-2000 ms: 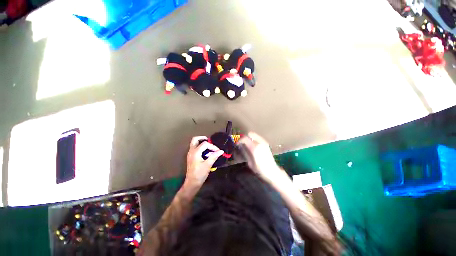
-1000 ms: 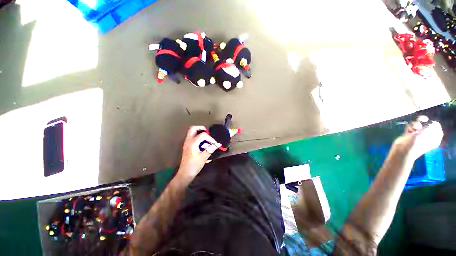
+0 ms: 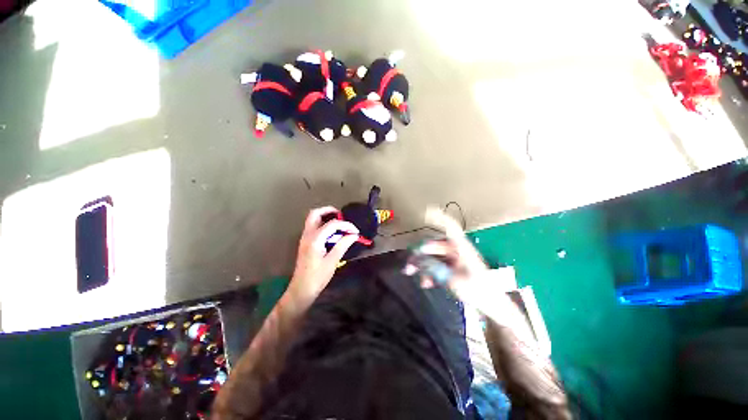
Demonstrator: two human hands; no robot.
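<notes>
A black plush toy (image 3: 358,220) with a red band and a red-and-yellow striped tip lies at the table's front edge. My left hand (image 3: 319,246) grips its left side. A black strip stands up from the toy. A thin dark thread (image 3: 410,233) runs from the toy to the right and curls in a loop near my right hand. My right hand (image 3: 447,254) is blurred, right of the toy and not touching it. Something small and greyish shows at its palm; I cannot tell what. No needle can be made out.
A pile of similar plush toys (image 3: 318,98) lies beyond my hands. A phone (image 3: 93,246) lies at left, a blue tray (image 3: 184,26) at upper left, red pieces (image 3: 687,75) at far right. An open box of toys (image 3: 156,361) is at lower left, a blue stool (image 3: 679,264) on the floor at right.
My right hand went far out to the right, drawing the thread straight, and is now back near the toy with the thread slack. My left hand stays on the toy.
</notes>
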